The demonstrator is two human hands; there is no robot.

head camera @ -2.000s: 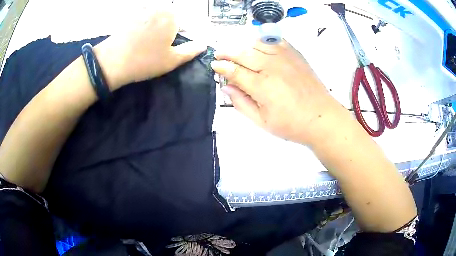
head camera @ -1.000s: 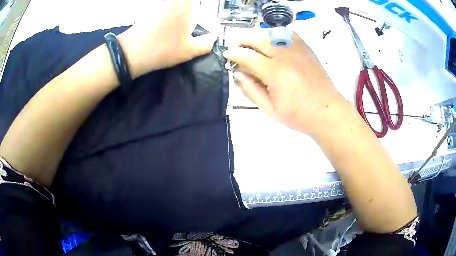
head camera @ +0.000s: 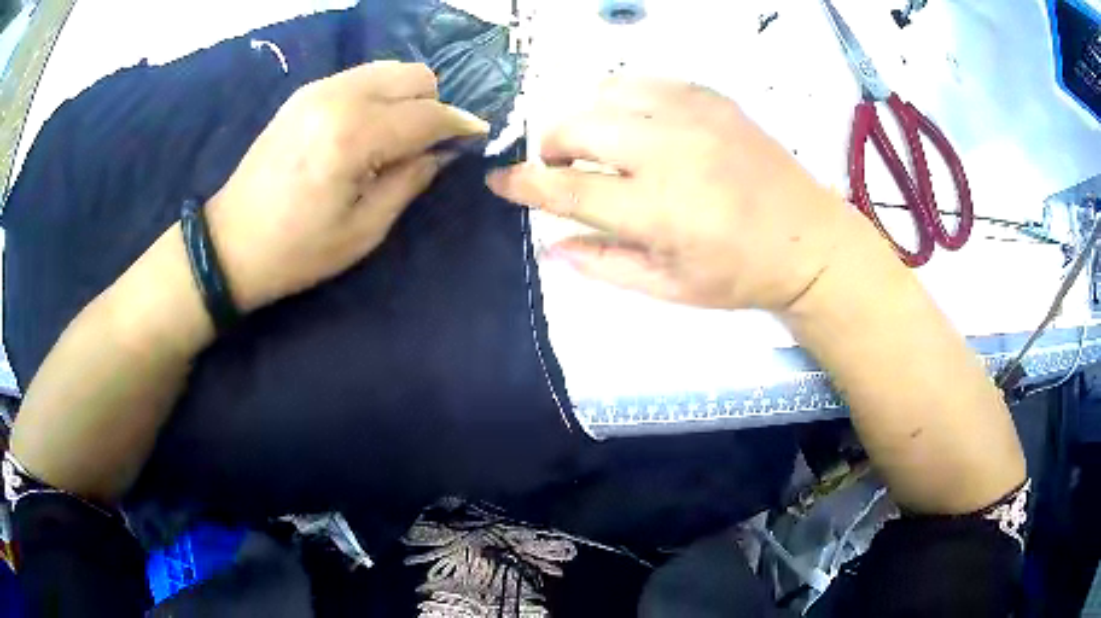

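A large dark garment panel [head camera: 362,374] lies over the white machine table and hangs down over its front edge. A pale line runs along its right edge. A shiny dark patch [head camera: 477,75] shows near the top centre. My left hand [head camera: 344,169] lies on the panel, with thumb and fingertips pinched on the dark cloth near its right edge. My right hand [head camera: 676,193] is at that edge, fingers bent, fingertips close to a small white bit [head camera: 505,139]. Whether the right fingers grip the cloth is not clear. The needle area is out of the picture.
Scissors with red handles [head camera: 912,181] lie right of my right hand. A printed ruler tape [head camera: 724,408] runs along the table's front edge. A blue crate [head camera: 187,561] is below left. Pale scraps [head camera: 833,543] are at lower right. A thin rod slants at the far right.
The view has shifted, so the presser foot area is gone. My left hand has moved down and left from the top edge, and its fingers are now pinched. My right hand has shifted slightly lower.
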